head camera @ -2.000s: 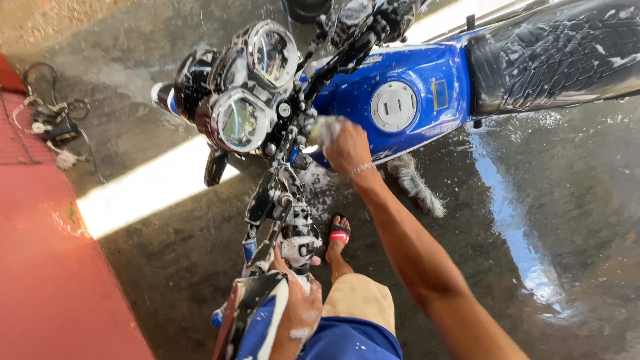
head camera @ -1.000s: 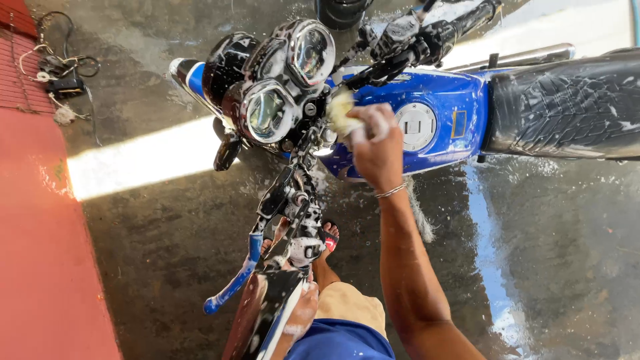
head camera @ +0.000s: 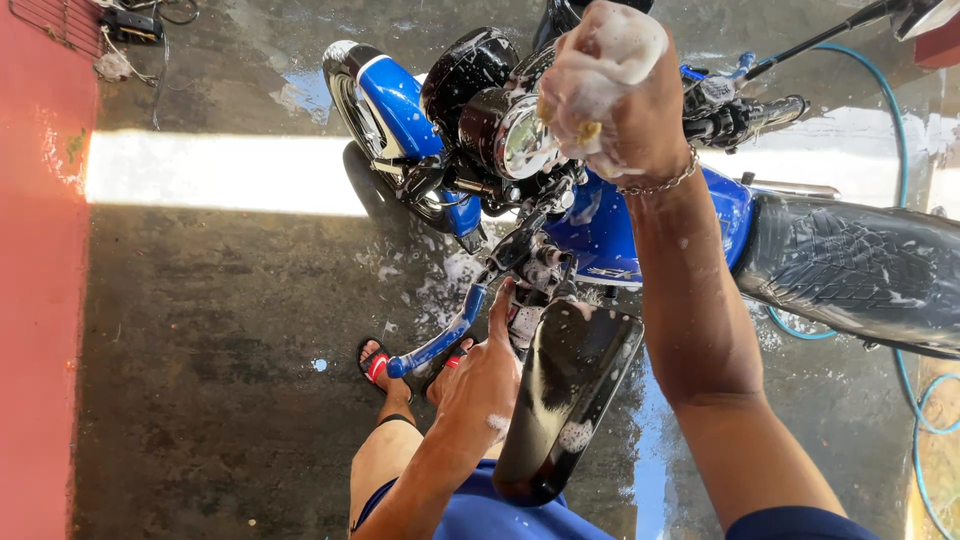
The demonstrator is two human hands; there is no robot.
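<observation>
Soap suds cover my right hand (head camera: 615, 97), which is closed on a yellowish sponge (head camera: 589, 132), mostly hidden by foam, above the round gauges (head camera: 523, 142) of a blue motorcycle. My left hand (head camera: 484, 375) is at the left handlebar grip, its index finger stretched out near the blue lever (head camera: 450, 334); the mirror (head camera: 570, 397) partly hides this hand. The blue fuel tank (head camera: 600, 232) and black seat (head camera: 855, 262) lie to the right, both with foam on them. Ahead of the gauges is the blue front fender (head camera: 401, 105).
A red ledge (head camera: 45, 300) runs along the left side, with a black adapter and wires (head camera: 131, 26) at its top. A light-blue hose (head camera: 900, 135) curves over the wet concrete floor (head camera: 225, 360) at the right. My sandalled feet (head camera: 375, 364) stand beside the motorcycle.
My right hand with the sponge has risen from beside the tank toward the camera, over the gauges. More of the front fender and the mirror now show as the view has shifted.
</observation>
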